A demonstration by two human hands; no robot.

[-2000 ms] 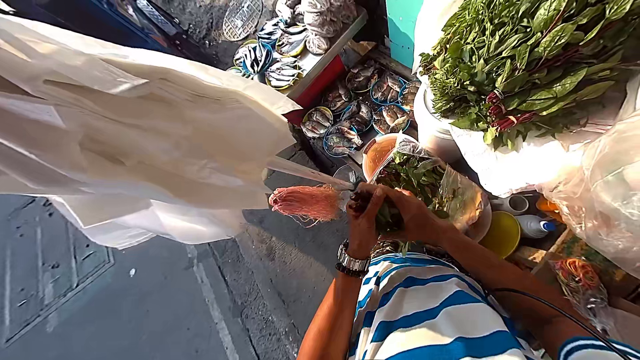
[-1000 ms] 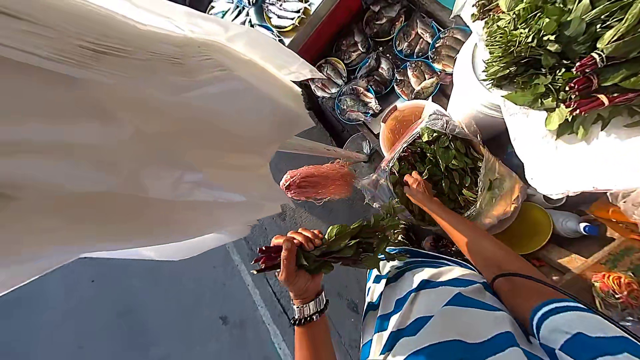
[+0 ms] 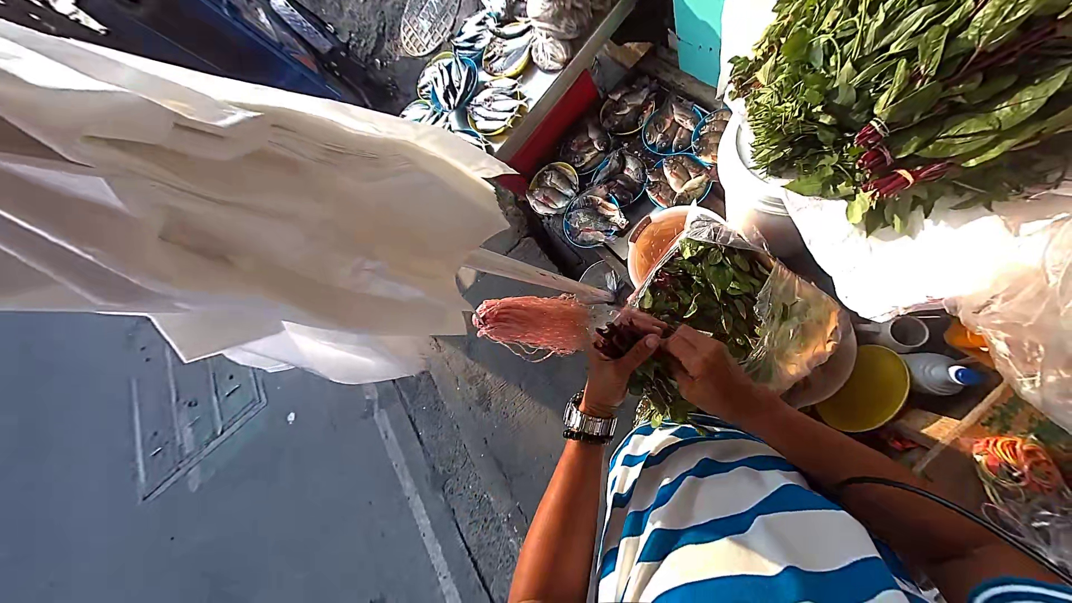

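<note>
My left hand (image 3: 618, 368), with a metal watch on its wrist, is closed around the dark red stems of a small bunch of leafy greens (image 3: 657, 389). Close on its right, my right hand (image 3: 708, 368) has its fingers at the same stems; whether it grips them is hard to tell. Just behind both hands lies a clear plastic bag (image 3: 800, 322) full of loose green leaves (image 3: 712, 289). A hank of pink string (image 3: 532, 325) hangs left of the bag, its right end near my left hand.
White sheets (image 3: 276, 201) spread over the left. Baskets of fish (image 3: 595, 218) stand ahead, beside an orange-brown bowl (image 3: 657, 239). Tied greens (image 3: 904, 100) are heaped at upper right. A yellow bowl (image 3: 867, 389), a white bottle (image 3: 938, 374) and rubber bands (image 3: 1017, 465) lie on the right.
My right hand has moved out of the bag of leaves to the stems at my left hand. The bunch, held out to the left of the bag a second ago, is now in front of it.
</note>
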